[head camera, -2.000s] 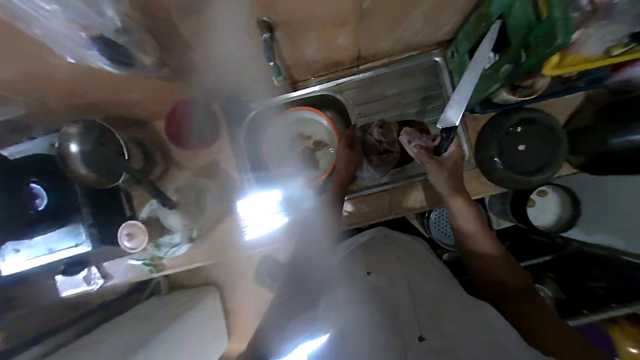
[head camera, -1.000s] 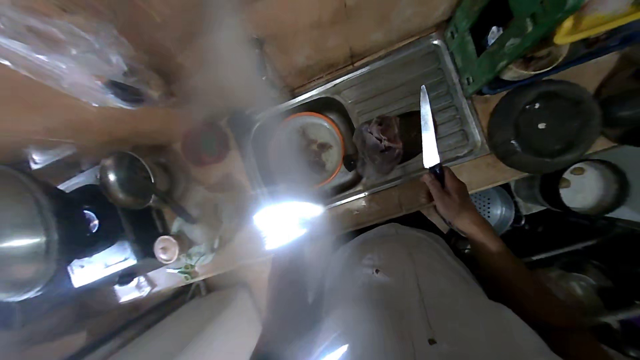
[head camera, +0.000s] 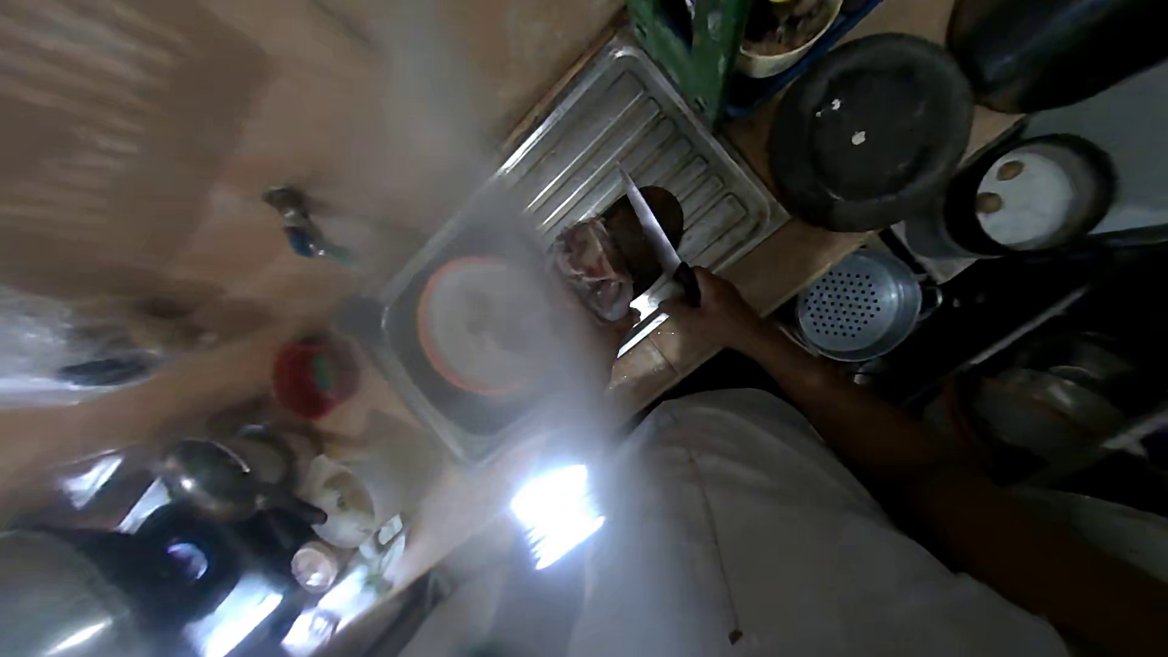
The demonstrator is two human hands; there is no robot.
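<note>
My right hand [head camera: 716, 306] grips the black handle of a kitchen knife [head camera: 650, 219], its blade pointing up over a dark oval board [head camera: 671, 208] on the sink's ribbed drainboard [head camera: 607, 137]. A piece of raw meat [head camera: 591, 265] lies at the left end of the board, beside the blade. My left hand [head camera: 598, 338] shows only faintly through blur and haze near the lower side of the meat; its fingers cannot be made out. An orange-rimmed bowl [head camera: 479, 324] with blurred contents sits in the sink basin to the left.
A dark round lid or pan [head camera: 871, 132], a pot [head camera: 1027, 196] and a metal strainer [head camera: 858, 306] stand at the right. A green crate [head camera: 703, 55] borders the drainboard. A faucet [head camera: 301, 224] is above the basin. A frying pan [head camera: 210, 474] and stove are at lower left.
The view has turned. The knife blade, earlier right of the board, is now over it beside the meat. My right hand still holds the handle.
</note>
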